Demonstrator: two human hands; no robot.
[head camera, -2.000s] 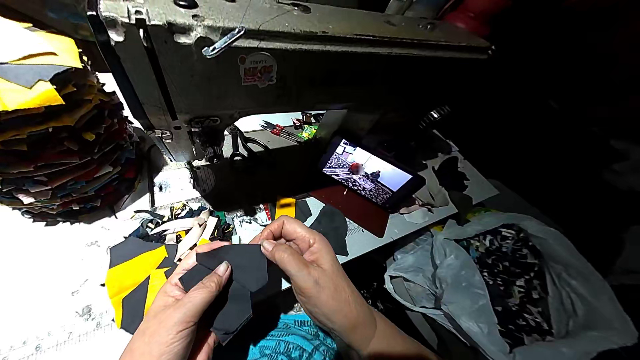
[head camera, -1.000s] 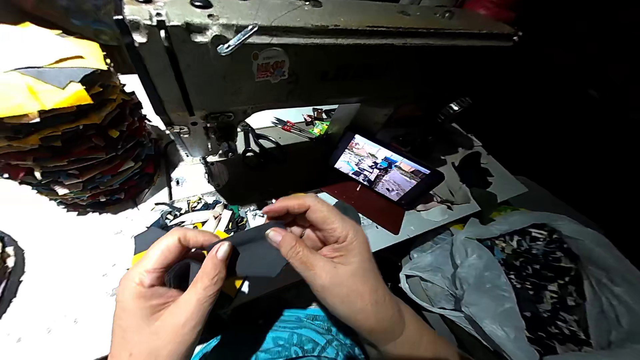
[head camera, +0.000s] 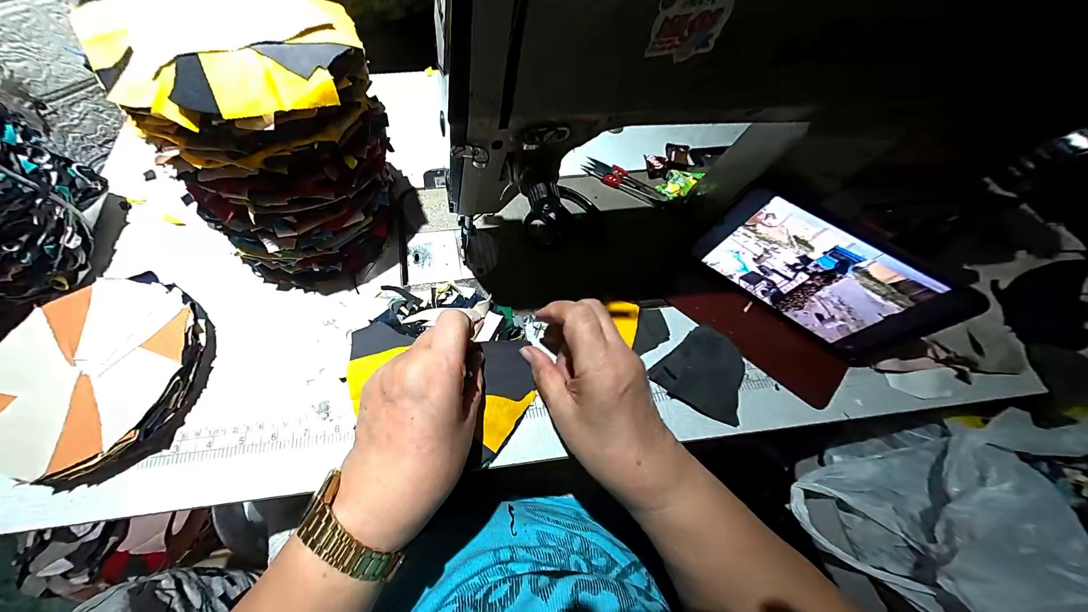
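My left hand (head camera: 418, 416), a gold watch at its wrist, is closed over dark cloth above black and yellow fabric pieces (head camera: 374, 365). My right hand (head camera: 595, 382) is just right of it, thumb tip by the corner of a dark grey fabric piece (head camera: 507, 370); whether it grips the cloth cannot be told. Behind both hands lies a heap of cloth scraps (head camera: 438, 308), in front of the sewing machine's needle area (head camera: 467, 242). A dark fabric piece (head camera: 701, 374) lies right of my right hand, beside a yellow and black one (head camera: 625, 323).
A tall stack of patchwork pieces (head camera: 280, 187) stands at the back left, with round patchwork pieces (head camera: 110, 365) nearer. A phone (head camera: 837, 272) in a dark red case leans at the right. Behind the machine's needle lie red-handled tools (head camera: 616, 177). A plastic bag (head camera: 952, 501) sits lower right.
My hands have come down from holding up a dark fabric piece to a place over the black and yellow pieces at the table edge. The view has shifted left.
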